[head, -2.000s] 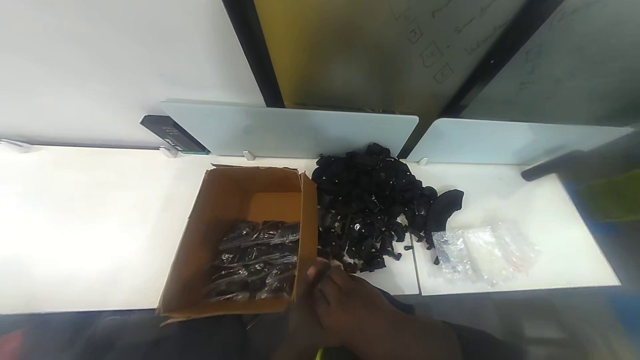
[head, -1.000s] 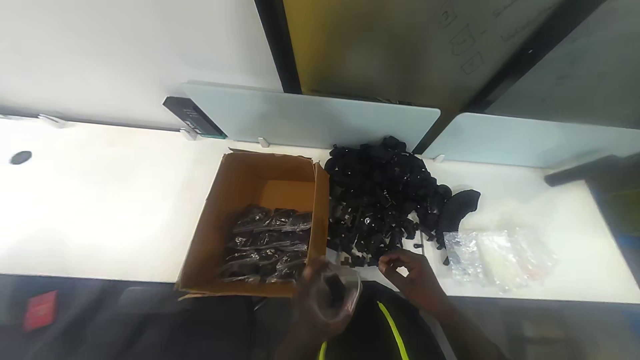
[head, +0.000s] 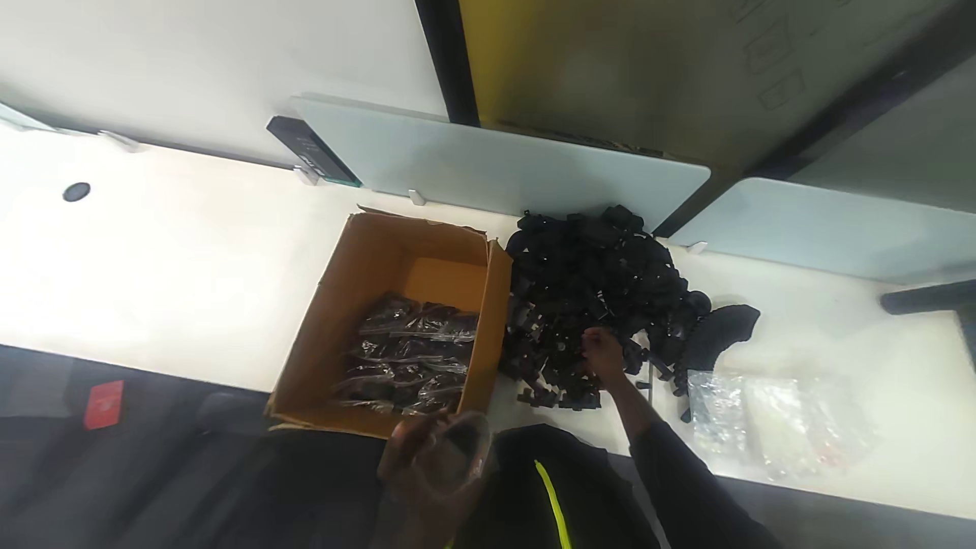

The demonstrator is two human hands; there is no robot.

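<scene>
My left hand (head: 415,450) holds a clear plastic bag (head: 457,454) by its side at the near edge of the cardboard box; the bag's mouth gapes and something dark shows inside. My right hand (head: 602,352) is at the near part of a large heap of black plastic parts (head: 602,267), its fingertips among them; whether it grips one cannot be seen. Several clear bags filled with dark parts (head: 415,351) lie in rows in the open cardboard box (head: 499,328), left of the heap.
Clear plastic bags (head: 778,419) lie flat at the right of the white table (head: 191,282). A curved black piece (head: 720,335) borders the heap. Low frosted panels (head: 496,164) line the back edge, with a dark slim box (head: 313,149) leaning there. A red object (head: 104,404) is at lower left.
My right hand has moved from the table's front edge forward to the heap. My left hand still holds the bag seen one second ago. The view has shifted.
</scene>
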